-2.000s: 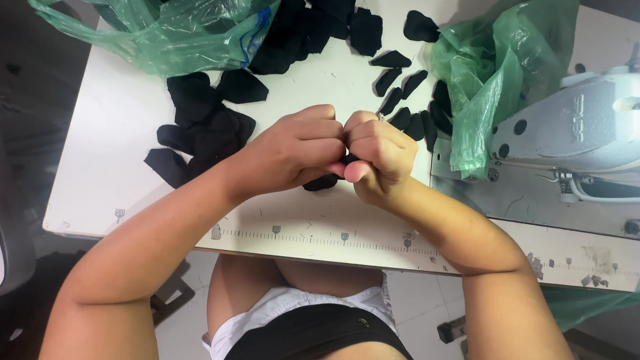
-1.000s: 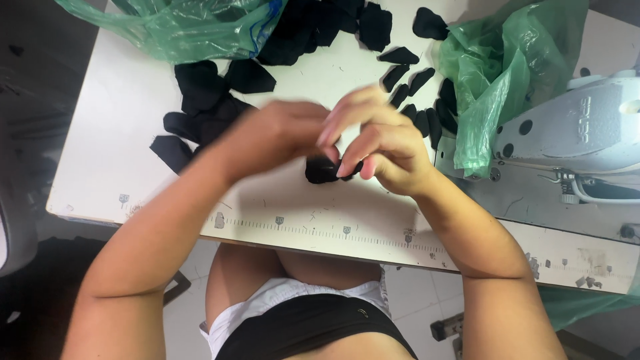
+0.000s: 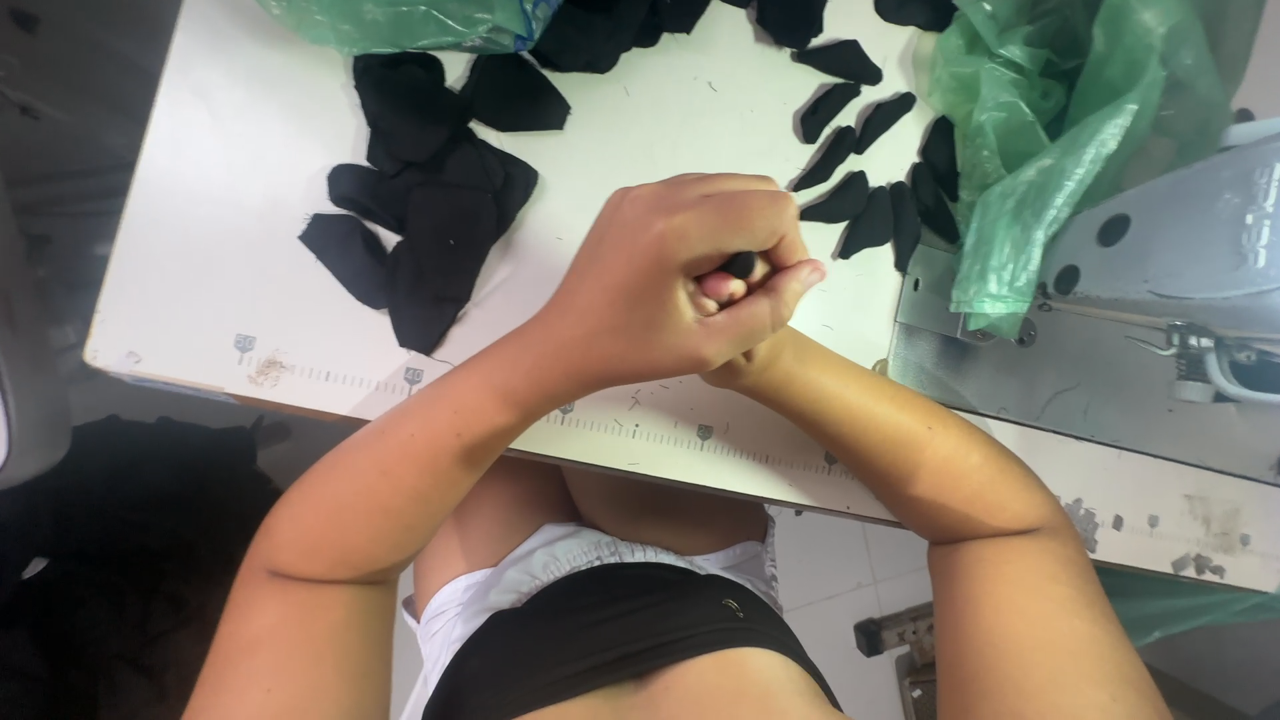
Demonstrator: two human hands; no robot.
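Observation:
My left hand point(image 3: 690, 270) lies over my right hand point(image 3: 735, 370) above the front part of the white sewing table point(image 3: 240, 200). A small black fabric piece point(image 3: 740, 265) shows within the curled fingers. The left fingers are closed about it and the other hand's fingertips. Most of my right hand is hidden beneath, so its hold cannot be made out. Loose black fabric pieces point(image 3: 440, 220) lie in an overlapping pile to the left. Narrow, folded-looking black pieces point(image 3: 868, 220) lie spread just beyond the hands to the right.
A sewing machine point(image 3: 1180, 230) stands at the right, with its metal bed point(image 3: 1080, 390) set in the table. One green plastic bag point(image 3: 1050, 150) lies against it, another point(image 3: 420, 20) at the top left. A printed ruler scale point(image 3: 640, 430) runs along the front edge.
My hands were side by side two seconds ago and apart, with blurred fingers, one second ago. Now the left hand covers much of the right. The dark piece below them is no longer seen on the table.

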